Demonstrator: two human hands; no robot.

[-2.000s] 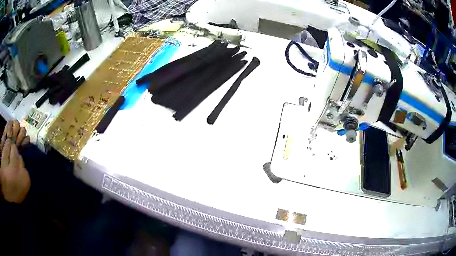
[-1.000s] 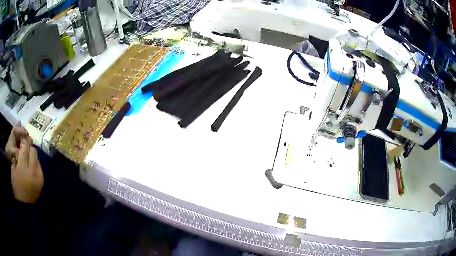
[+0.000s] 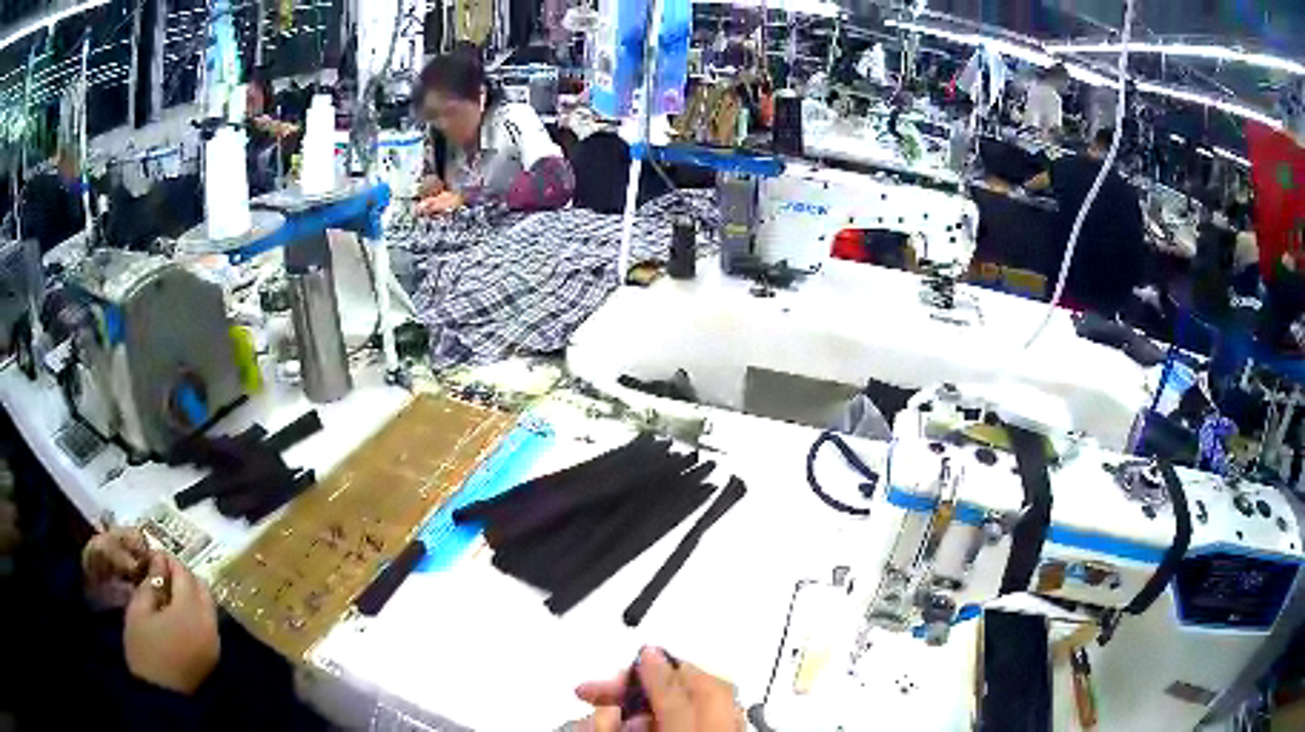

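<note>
Black fabric strips lie fanned in a flat pile [image 3: 594,518], partly over a blue sheet [image 3: 455,543]. A single black strip [image 3: 684,552] lies apart on its right, and a short one [image 3: 389,578] lies at its lower left. My right hand [image 3: 670,695] is at the bottom edge, partly cut off, below the single strip. Its fingers are closed around a small dark thing, mostly hidden. No hand shows clearly as my left. The paired hands at the far left look like another person's.
Brown cardboard [image 3: 358,522] lies left of the strips. A sewing machine [image 3: 952,529] stands at right, a phone [image 3: 1013,672] and orange-brown tool [image 3: 1083,686] below it. A grey machine [image 3: 165,350] and another person's hands [image 3: 169,629] are at left. A person [image 3: 487,143] sits behind checked cloth [image 3: 501,279].
The view has tilted up, showing the room and people beyond. My right hand has come in at the bottom with a small dark thing. The strips look the same.
</note>
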